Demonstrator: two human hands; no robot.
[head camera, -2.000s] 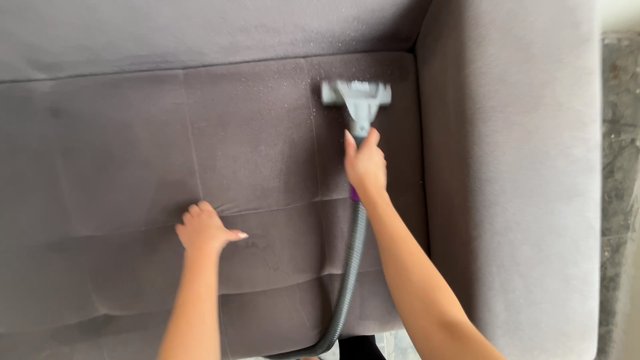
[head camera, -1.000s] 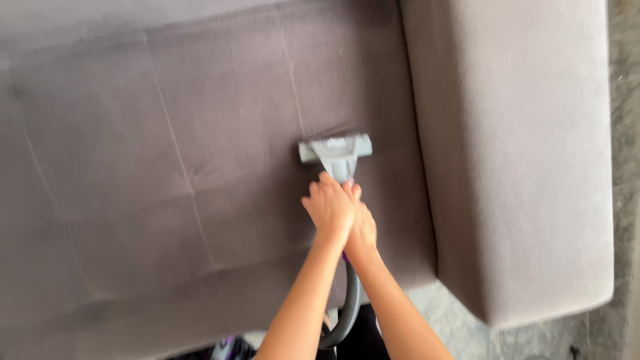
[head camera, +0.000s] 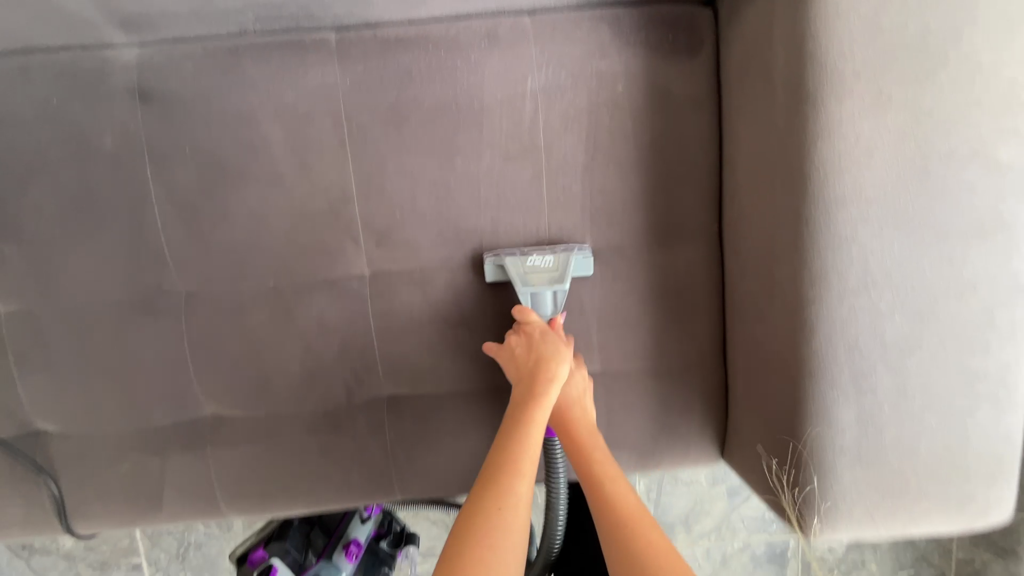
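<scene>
A grey Wap upholstery nozzle (head camera: 542, 270) with a clear front rests on the seat of a grey-brown fabric sofa (head camera: 264, 224). Just behind its head, my left hand (head camera: 534, 352) lies over the neck, fingers around the handle and thumb out to the side. Lower down, my right hand (head camera: 576, 396) grips the same handle, partly hidden by the left. From below my hands a ribbed grey hose (head camera: 555, 488) with a purple collar runs down between my forearms.
On the tiled floor (head camera: 696, 504) at the bottom left stands a black and purple cleaning machine (head camera: 328, 544). A dark cable (head camera: 48, 480) hangs over the sofa's front edge. The wide armrest (head camera: 896, 240) bounds the right side, with dry plant stems (head camera: 792, 488) near its front corner.
My left hand was on the seat two seconds ago and is now on the handle with my right. The nozzle has come from near the backrest to the middle of the seat.
</scene>
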